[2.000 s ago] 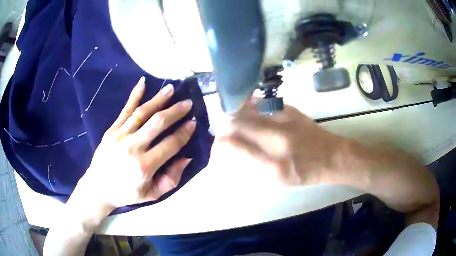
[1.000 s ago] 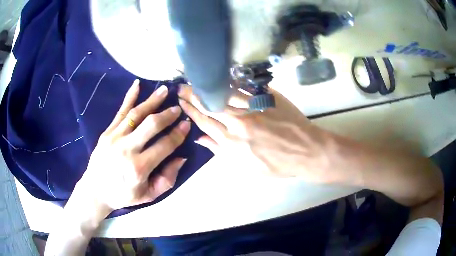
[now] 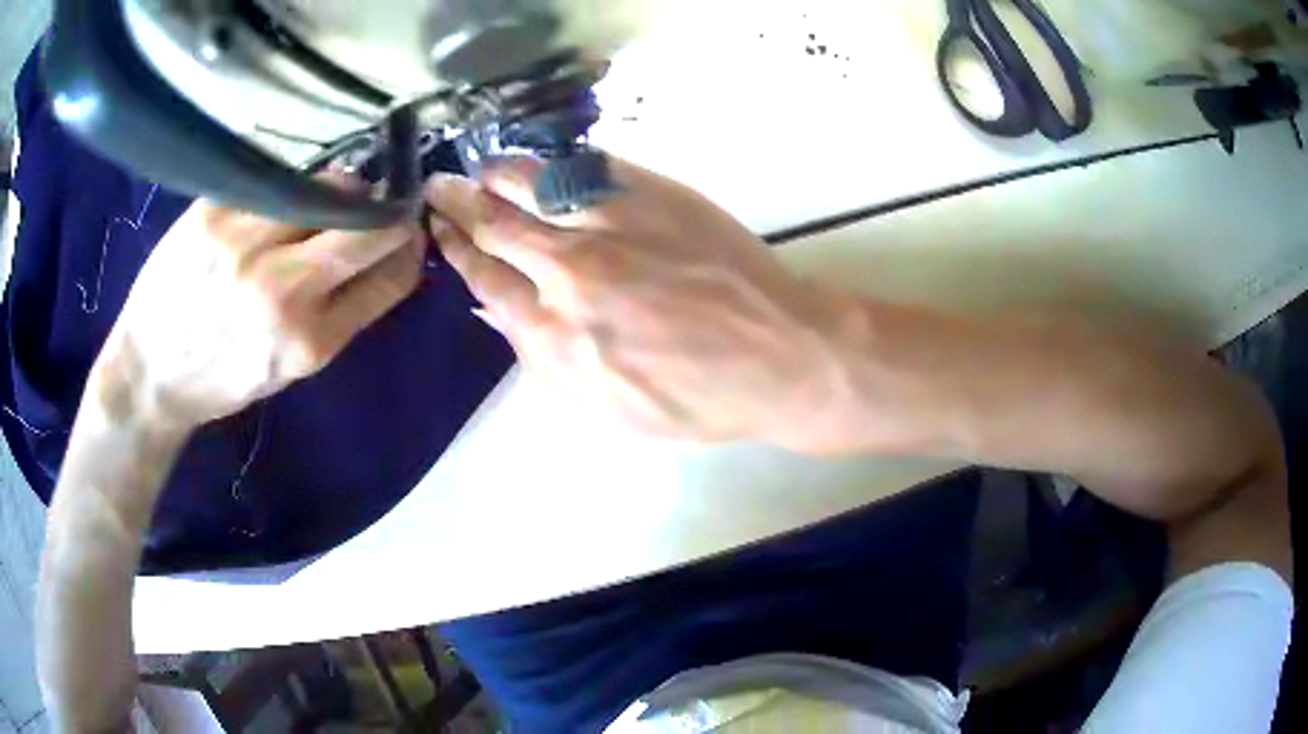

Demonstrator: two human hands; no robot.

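The navy garment piece (image 3: 330, 445), with white basting threads (image 3: 122, 237), lies on the table at the left. My left hand (image 3: 273, 308) is on it, fingers bent, its fingertips partly behind the dark curved guard (image 3: 158, 151). My right hand (image 3: 631, 308) has its fingertips at the cloth's edge, close beside the left fingertips, under the tension knob (image 3: 577, 182). Both hands pinch the cloth just below the sewing machine head (image 3: 337, 50). The needle and presser foot are hidden or too blurred to tell.
Black-handled shears (image 3: 1016, 72) lie on the cream table (image 3: 689, 495) at the upper right. A dark seam crosses the tabletop behind my right forearm. A small black fitting (image 3: 1248, 103) is at the far right. The table's rounded front edge runs above my lap.
The view has shifted closer over the machine head. My left hand has gone from lying spread on the cloth to bent fingers near the right fingertips. The right hand remains at the cloth edge.
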